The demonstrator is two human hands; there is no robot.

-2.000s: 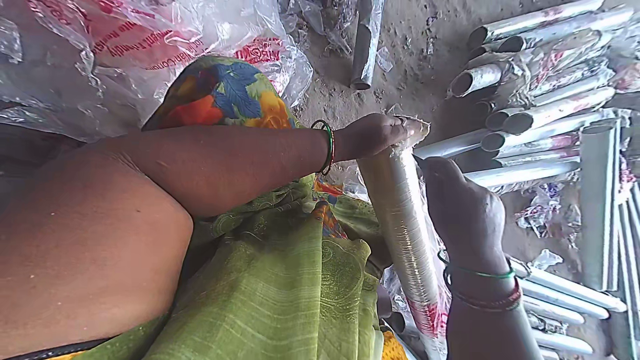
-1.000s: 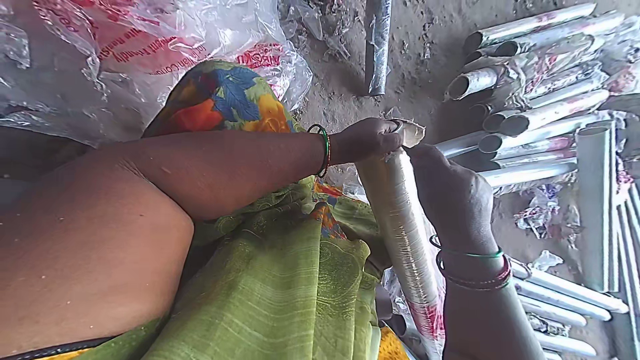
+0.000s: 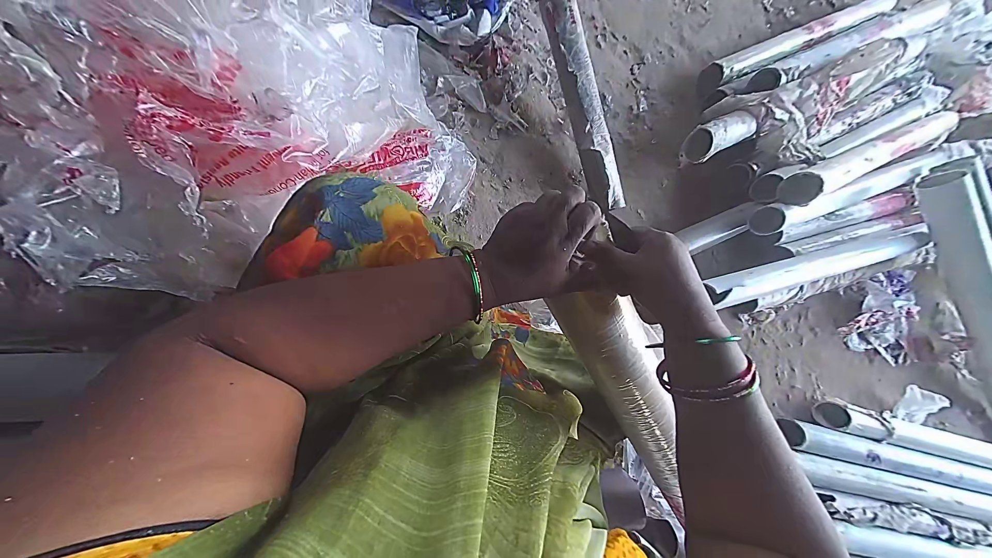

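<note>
A plastic-wrapped roll or pipe (image 3: 624,372), creased along its length, slants across my lap in the head view. At its upper end my left hand (image 3: 546,244) is closed, with its fingertips bunched together against those of my right hand (image 3: 643,263). The right hand comes from the lower right and pinches at the same end. A thin dark flat piece, perhaps a blade or flap, shows between the hands near the right thumb; its kind is unclear. The fingers hide the end of the roll and whatever they pinch.
Crumpled clear plastic wrap with red print (image 3: 287,101) lies at the upper left. Metal pipes (image 3: 868,163), some wrapped, are piled at the right, with more pipes (image 3: 891,457) at the lower right. Another pipe (image 3: 581,85) lies on the dusty ground beyond my hands.
My hands have come close together at the roll's upper end. The left hand has changed its grip, and its fingers now cover the end that showed earlier.
</note>
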